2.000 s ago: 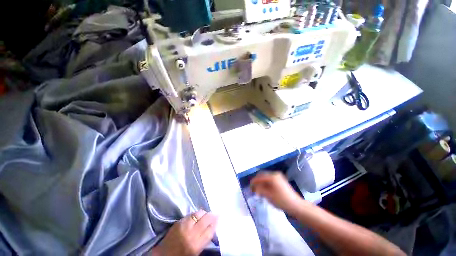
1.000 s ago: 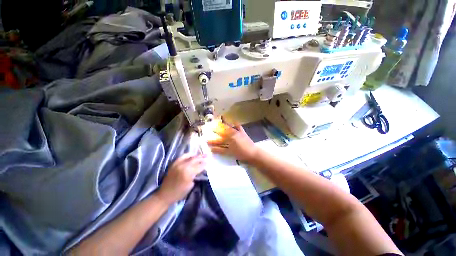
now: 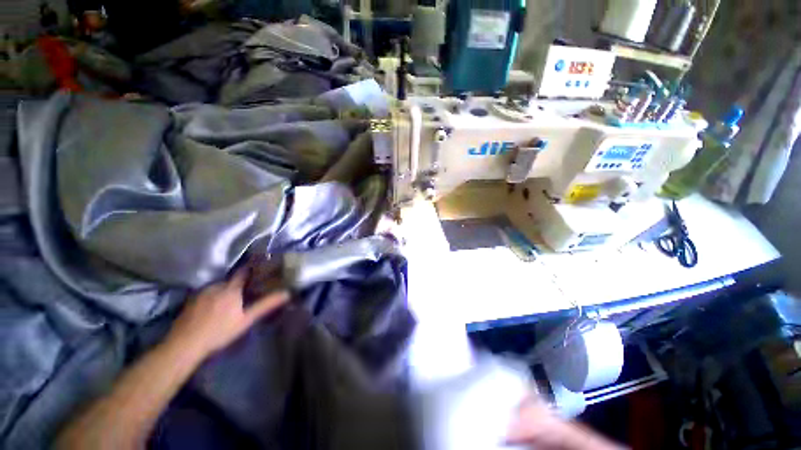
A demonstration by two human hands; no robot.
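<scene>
Silver-grey curtain fabric point(image 3: 167, 202) lies in large folds left of the sewing machine point(image 3: 492, 149) and hangs towards the lap. My left hand point(image 3: 224, 312) is at a darker fold, with the thumb apart from the fingers; it seems to hold the fabric, though blur hides the fingertips. The white heading tape point(image 3: 430, 272) runs from the needle area point(image 3: 400, 215) down towards the lap. My right hand point(image 3: 531, 422) is blurred at the lower edge, beside a white blurred part of the tape or cloth; its grip is unclear.
Black-handled scissors point(image 3: 678, 246) lie on the right of the white table point(image 3: 738, 250). A thick white roll point(image 3: 593, 356) sits on a frame below the table edge. A green bottle point(image 3: 703, 158) stands at the right rear. Thread cones point(image 3: 672, 25) stand behind.
Both hands have left the needle area: the left moved left and onto the grey fabric, the right down to the lower edge. The fabric near the needle is refolded, and the view has shifted.
</scene>
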